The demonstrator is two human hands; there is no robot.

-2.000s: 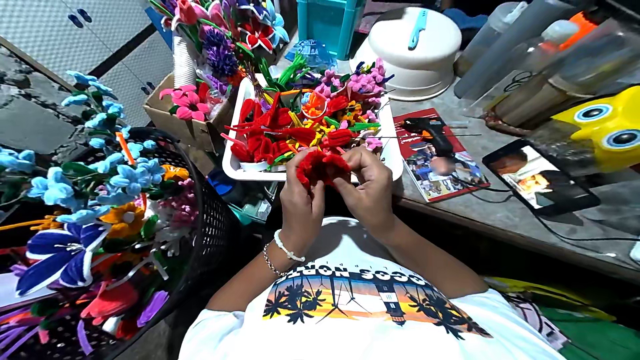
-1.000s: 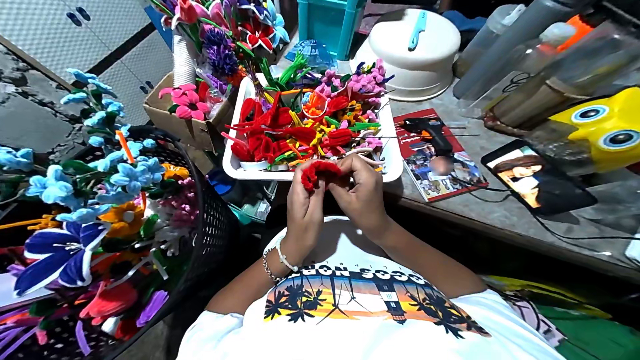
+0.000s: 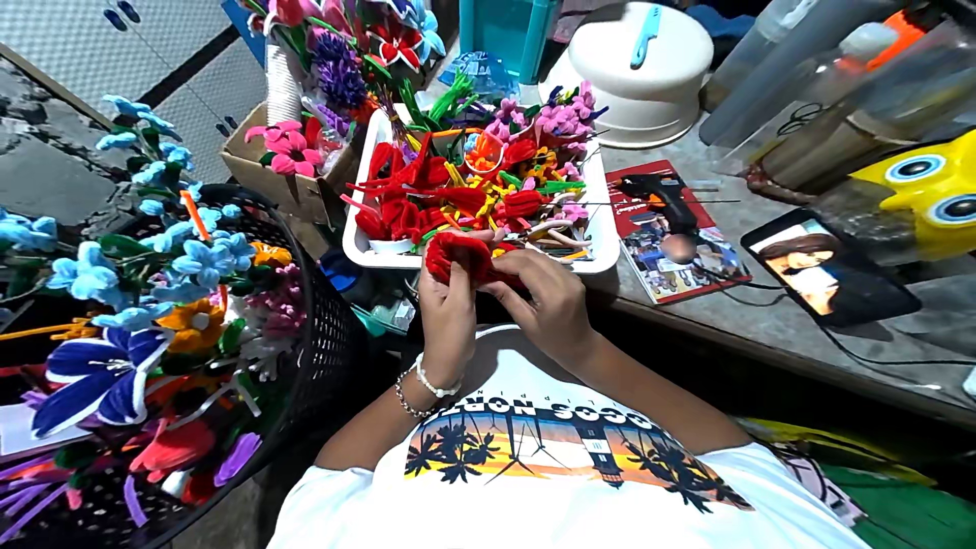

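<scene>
My left hand (image 3: 448, 305) holds a red pipe-cleaner flower piece (image 3: 457, 258) between thumb and fingers, near the front edge of a white plastic tray (image 3: 610, 248). At its right side my right hand (image 3: 543, 293) pinches the same red piece, and its fingertips cover part of it. Behind both hands, the tray holds red fuzzy petals (image 3: 408, 183), pink pipe-cleaner flowers (image 3: 568, 114), green stems (image 3: 450, 99) and a small cup of orange pieces (image 3: 484, 152).
To the left stands a black basket (image 3: 309, 305) of pipe-cleaner flowers. A cardboard box (image 3: 244, 164) is behind it. Right of the tray lie a glue gun (image 3: 667, 198) on a magazine (image 3: 648, 271) and a phone (image 3: 827, 267) with a cable. An upturned white basin (image 3: 640, 84) bears a blue knife (image 3: 646, 36).
Both hands stay together in front of the tray. The red piece has turned a little between my fingers.
</scene>
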